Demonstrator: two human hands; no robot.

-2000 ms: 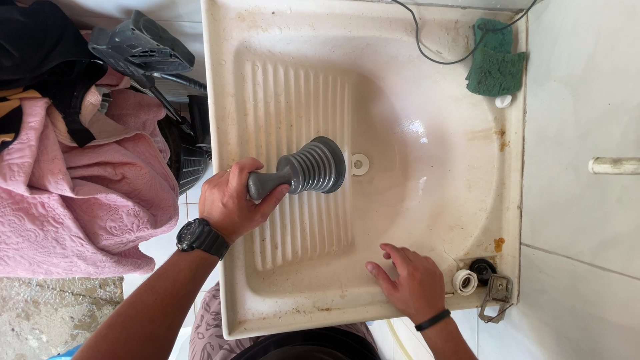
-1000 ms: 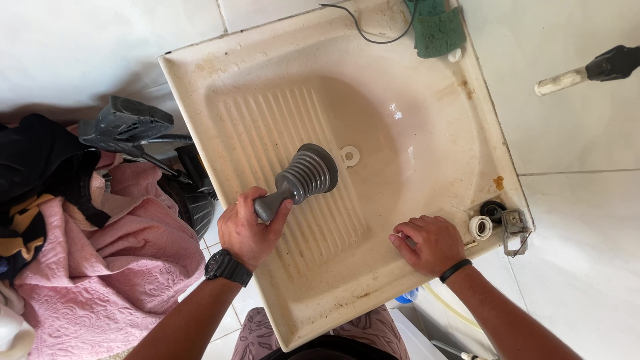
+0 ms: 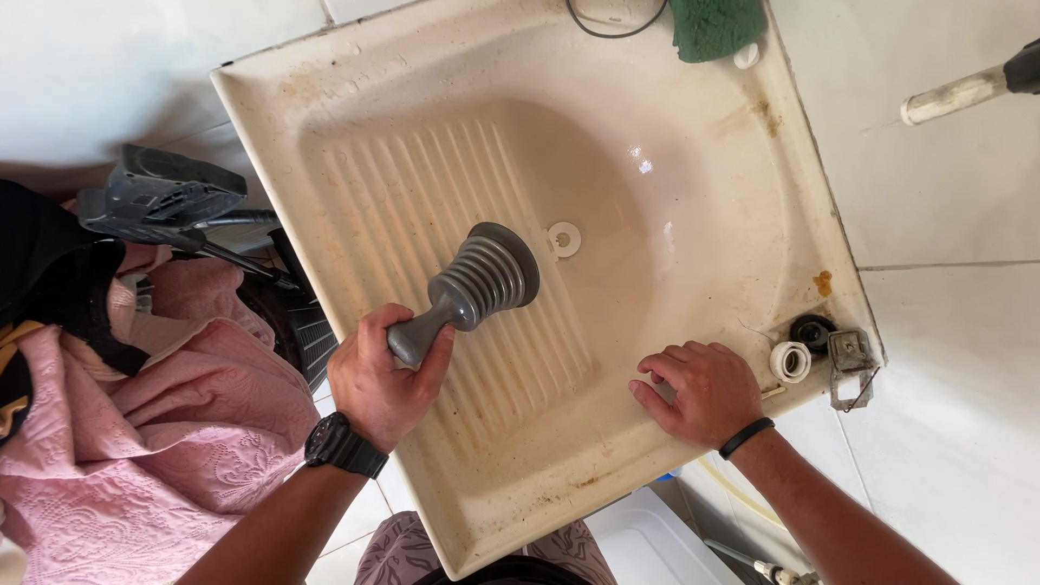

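My left hand, with a black watch at its wrist, grips the bulbous handle of a grey bellows-type sink plunger. The plunger is tilted over the ribbed part of a cream utility sink, its dark rim facing the white drain. Whether that rim touches the sink cannot be told. My right hand, with a black wristband, rests at the sink's near edge, fingers loosely curled. Nothing shows in it. To its right a white threaded plastic fitting and a round black part lie in the corner.
A metal bracket sits at the right corner. A green scouring pad and a dark cable lie at the far rim. A white pipe projects from the right wall. Pink cloth and a fan's dark base are at left.
The view has turned and come closer. My right hand's fingers, more spread two seconds ago, are now curled at the sink's edge. My left hand has kept its grip on the plunger.
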